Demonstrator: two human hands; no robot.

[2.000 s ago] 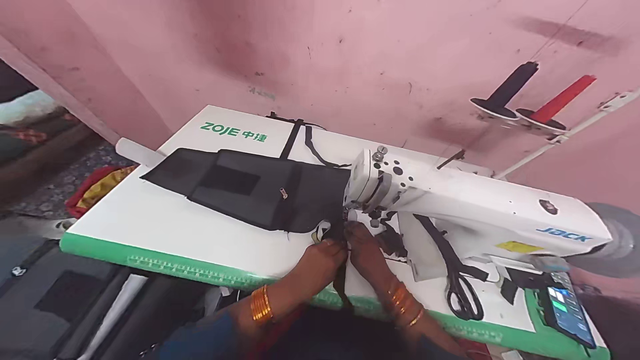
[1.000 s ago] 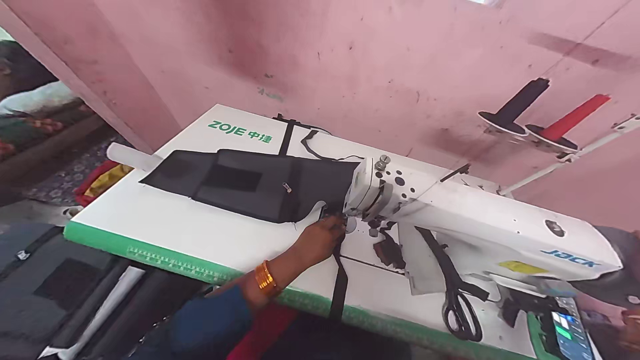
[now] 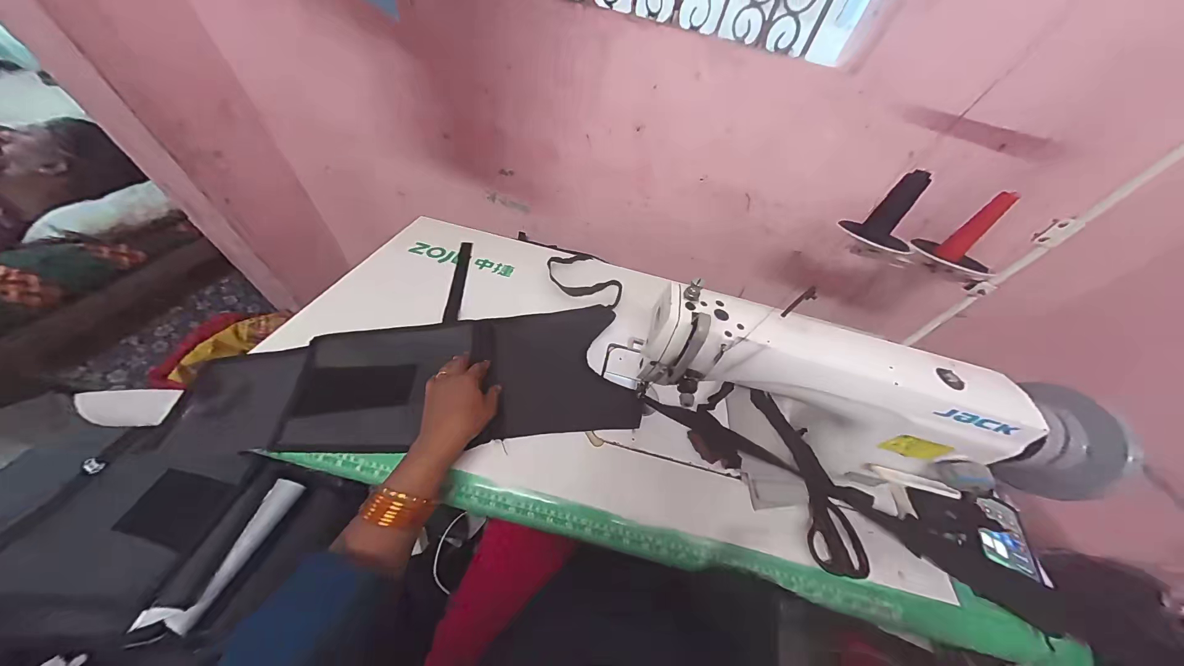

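My left hand lies palm down on a black fabric panel, fingers slightly spread beside a raised black strip across it. A darker rectangular patch shows to the left of the hand. The panel's curved right end is beside the needle area of a white Jack sewing machine. From near the needle, a black strap runs right across the table. Black-handled scissors lie below the machine arm. My right hand is not in view.
The white table has a green front edge with ruler marks. Black and red thread cones stand at the back right. A lit phone lies at the right end. More dark fabric is at the lower left.
My left hand has moved left from the needle area onto the panel. The panel has shifted and turned, its right end now clear of the needle. My right hand has left view.
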